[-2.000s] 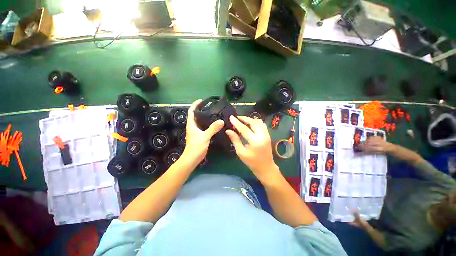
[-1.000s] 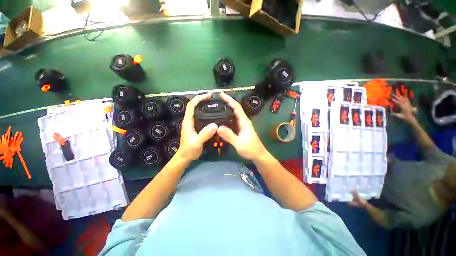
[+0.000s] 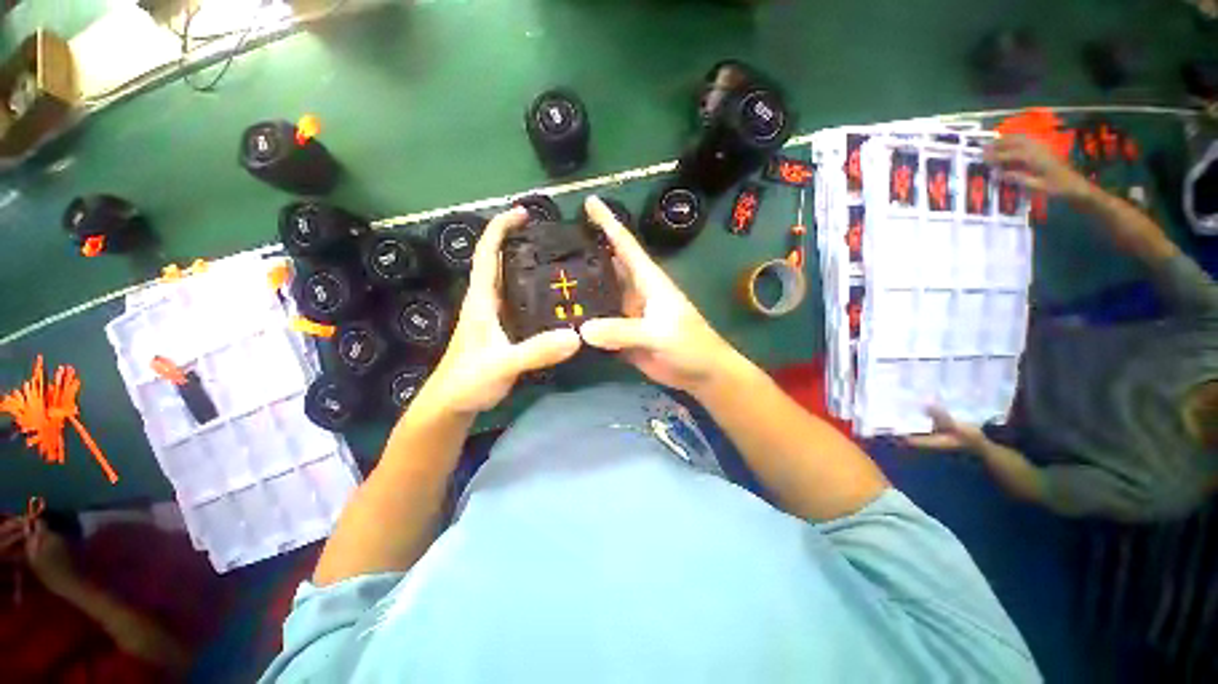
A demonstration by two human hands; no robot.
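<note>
A black speaker body (image 3: 564, 274) is held in front of my chest, with an orange cross and small orange marks facing up. My left hand (image 3: 488, 327) grips its left side and my right hand (image 3: 651, 314) grips its right side, thumbs at the near edge. Black barrels (image 3: 418, 321) stand clustered to the left of the held body, pale-ringed ends up. Another barrel (image 3: 679, 209) stands just right of my right hand's fingers.
A tape roll (image 3: 773, 287) and dark inserts (image 3: 744, 210) lie right. White trays lie left (image 3: 254, 441) and right (image 3: 942, 321). More barrels (image 3: 556, 131) stand beyond the pale line. Orange straps (image 3: 51, 408) lie far left. A co-worker's hand (image 3: 1035, 163) is over the right tray.
The speaker body has turned in both hands, so its orange cross now shows. The view has shifted, and the bench items appear higher. The co-worker's hand has moved back from the orange heap to the right tray.
</note>
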